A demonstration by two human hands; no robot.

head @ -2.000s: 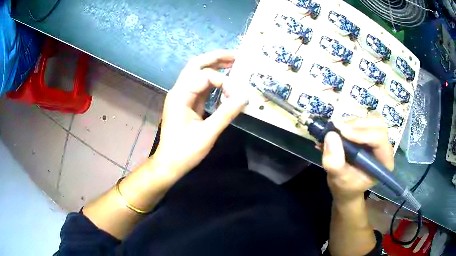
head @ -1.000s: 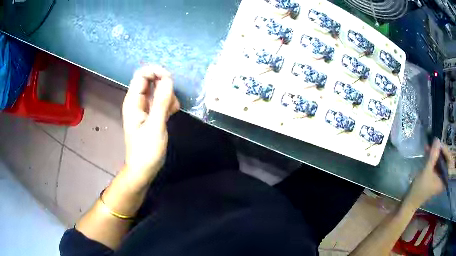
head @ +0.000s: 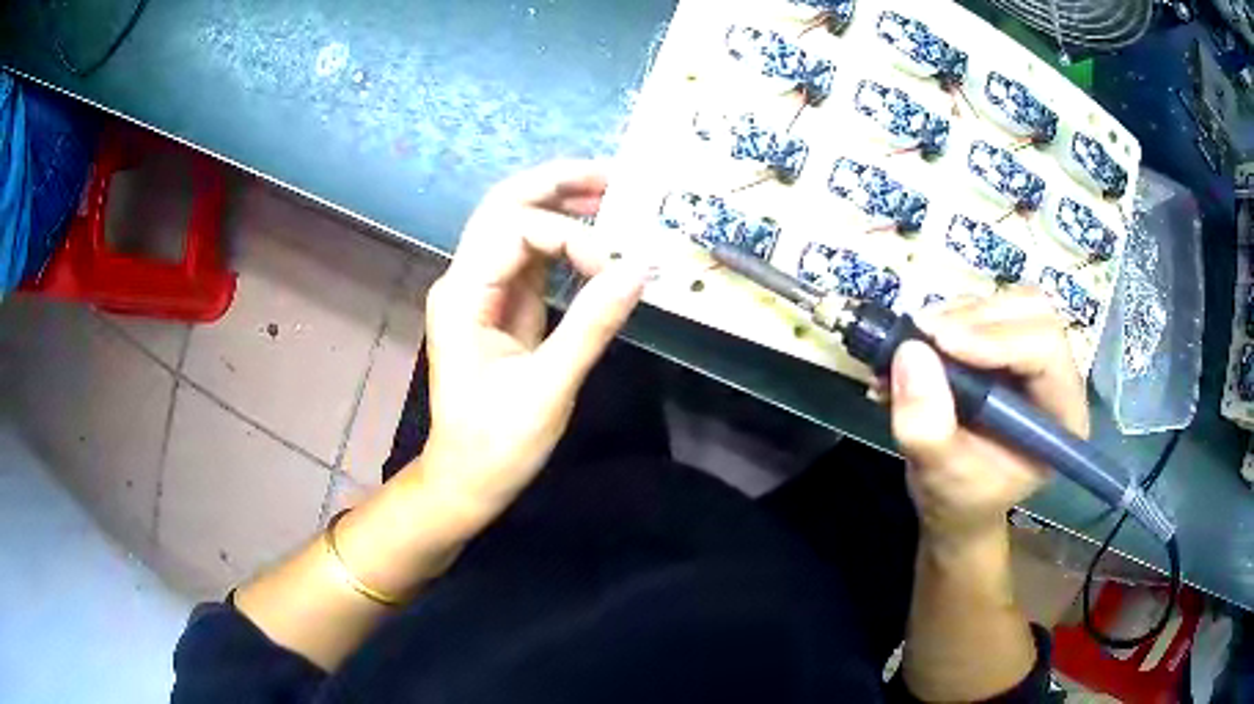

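Note:
The cream fixture [head: 811,206] lies on the dark green bench and carries rows of dark oblong circuit boards with thin reddish wires. My right hand [head: 983,399] is closed around the soldering iron [head: 1025,420], whose tip is at the board [head: 719,224] in the near left corner. Whether the tip touches is unclear. My left hand [head: 516,310] is at the fixture's left edge, thumb over its near left corner and fingers curled beside it. No solder wire can be made out, so whether this hand grips anything is unclear.
A clear tub [head: 1159,323] with silvery bits stands right of the fixture. A round wire grille [head: 1080,21] is behind it. The iron's black cord [head: 1093,585] loops over the bench's front edge. Red stools [head: 151,255] stand on the tiled floor. Another loaded fixture shows at the far right.
My right hand has come back from beside the tub to the near left board with the iron. My left hand has moved right, from off the bench edge to the fixture's corner.

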